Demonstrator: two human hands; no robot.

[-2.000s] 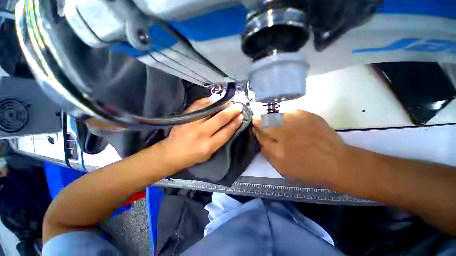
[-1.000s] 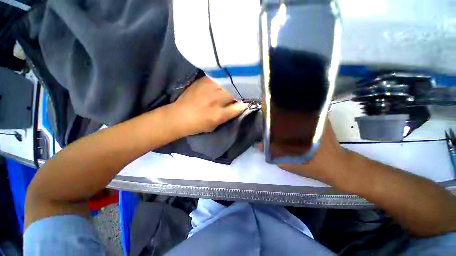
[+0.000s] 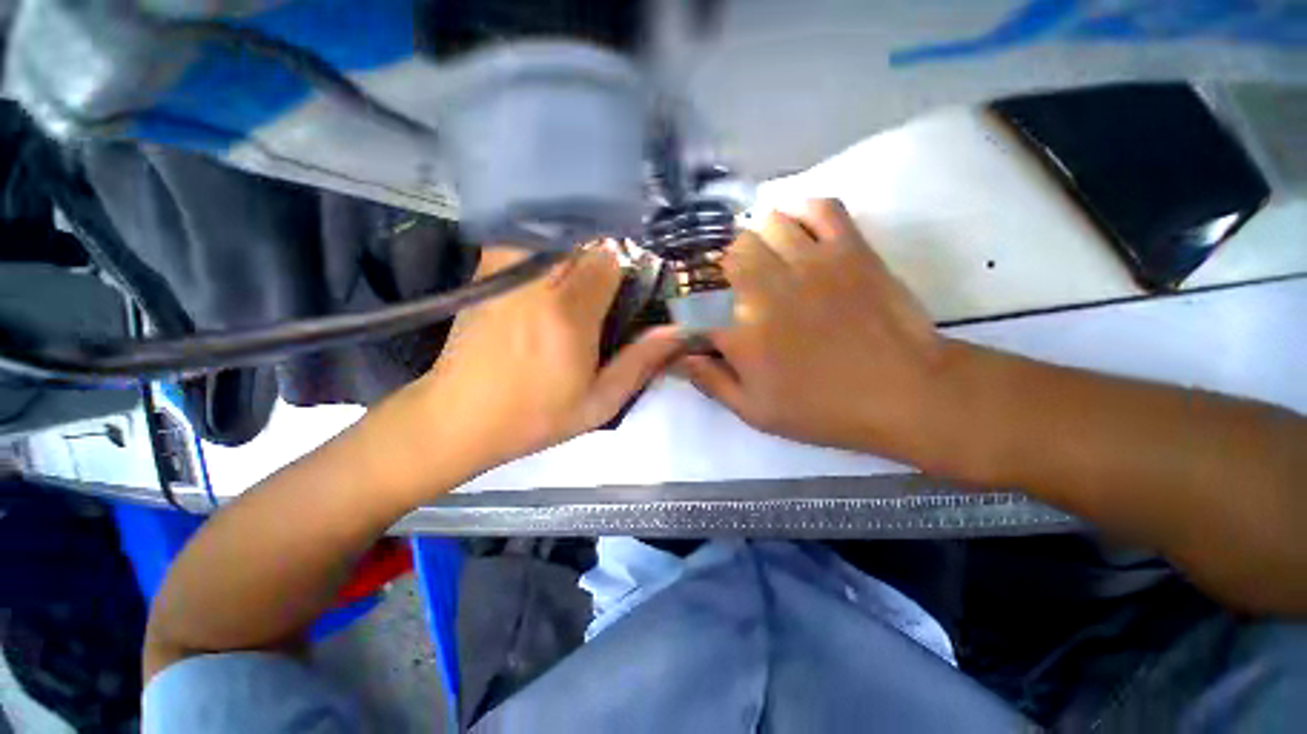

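Note:
The dark grey garment [image 3: 308, 251] lies bunched on the white machine bed at the left, partly behind the machine head [image 3: 846, 72]. A small part of it shows between my hands near the needle area, partly hidden by the tension assembly [image 3: 691, 237]. My left hand [image 3: 523, 351] lies on the cloth just left of the needle area, its thumb reaching toward my right hand. My right hand [image 3: 817, 323] is right beside it with bent fingers by the cloth. The fingertips are partly hidden, so their grip on the cloth cannot be told.
A black smartphone [image 3: 1140, 172] lies on the machine bed at the right. A measuring tape [image 3: 803, 512] runs along the front table edge. A blue crate [image 3: 439, 609] and a red object [image 3: 380, 569] are below the table at the left. A blurred curved metal bar [image 3: 287, 347] crosses the left side.
The view has shifted, bringing the smartphone back into sight. My hands are now closer together, and less garment cloth shows in front of them.

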